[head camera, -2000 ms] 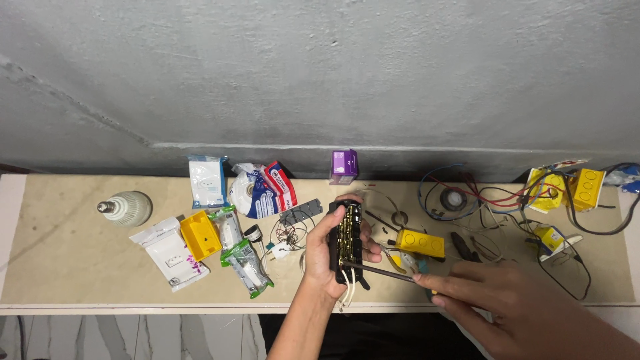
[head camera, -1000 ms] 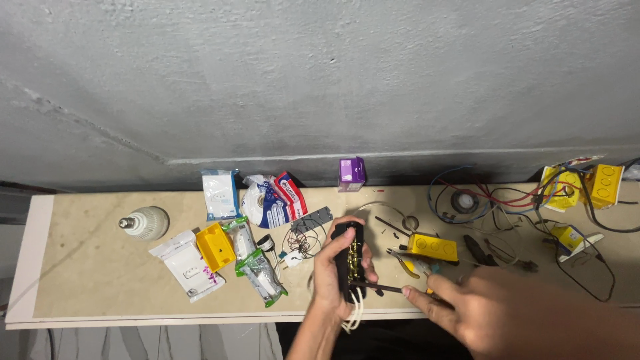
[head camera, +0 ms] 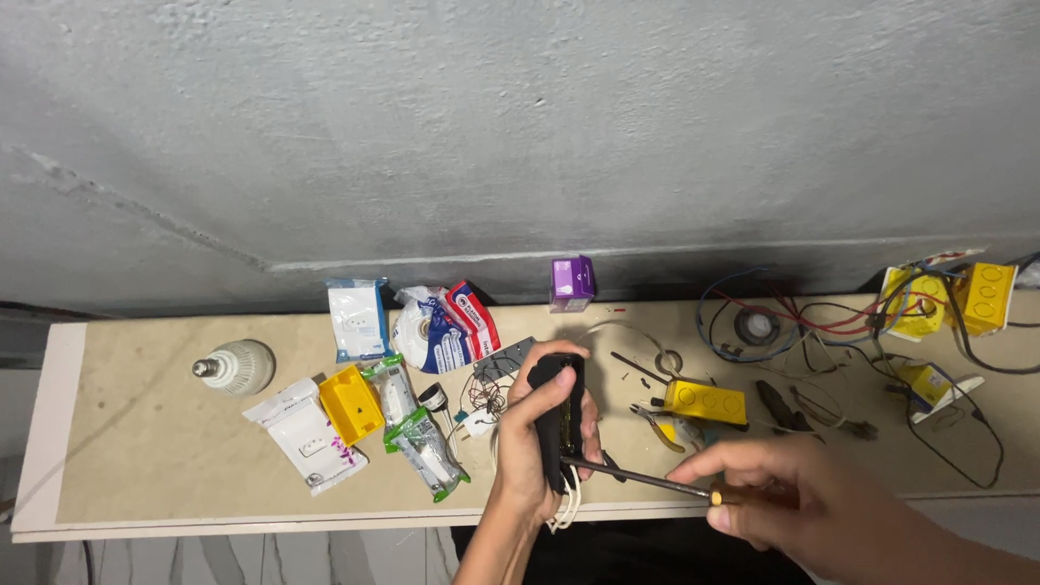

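My left hand holds a black plastic housing, long and narrow, with metal parts inside it. White wires come out of its lower end. In my right hand is a screwdriver; its shaft points left and its tip meets the lower part of the housing. Exactly what the tip touches inside is too small to tell. Right of the housing lie pliers with orange-yellow handles, beside a yellow electrical box.
An LED bulb, packaged socket plates, an open yellow box and green-edged packets lie left. A purple carton stands by the wall. Loose cables, a tape roll and yellow boxes lie right.
The housing has turned in my left hand, so less of its metal inside shows. My right hand still holds the screwdriver against it. The view has shifted somewhat.
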